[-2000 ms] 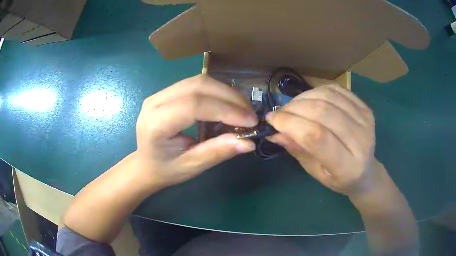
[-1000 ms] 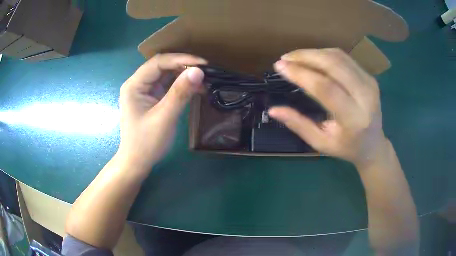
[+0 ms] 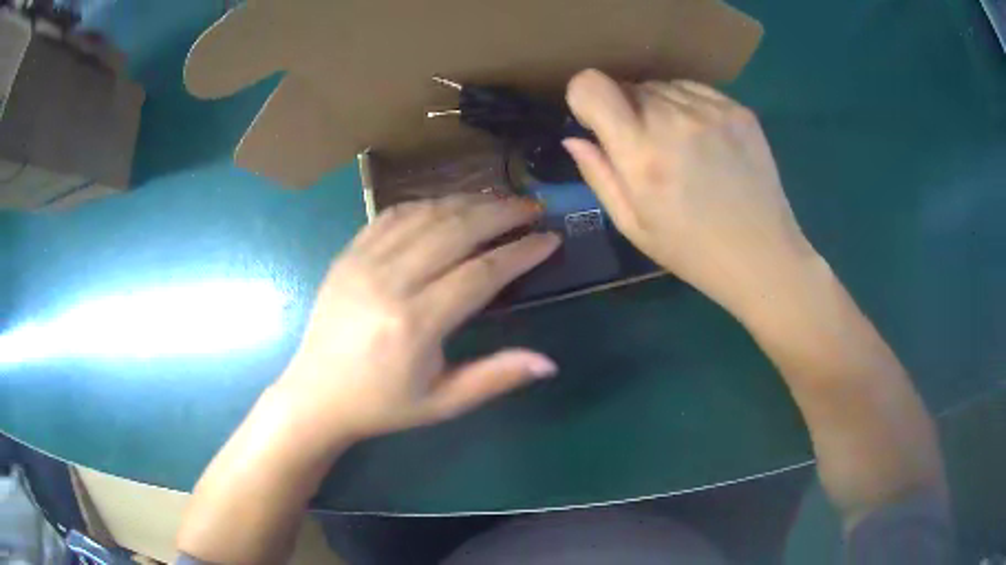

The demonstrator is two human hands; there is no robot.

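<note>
The brown mailer box [image 3: 366, 182] lies on the green table with its lid raised at the back. My right hand [image 3: 673, 166] grips a black cable bundle [image 3: 502, 114] over the box; two thin bright metal tips point left from it. My left hand [image 3: 419, 304] lies palm down across the box's left front, fingers apart, thumb outside. A small orange-gold spot shows at its fingertips; what it is cannot be told. A dark flat unit [image 3: 568, 265] with a small pale printed label lies in the right half. Shiny plastic [image 3: 430, 177] shows in the left half, partly hidden by my left hand.
Stacked brown boxes [image 3: 72, 121] stand at the upper left, with blurred dark things on top. An open carton [image 3: 138, 513] is below the table's curved edge at the lower left. A bright glare lies on the table at the left.
The box has shifted left and tilted. My left hand has let go of the cable and moved down over the box front. My right hand has closed on the black bundle.
</note>
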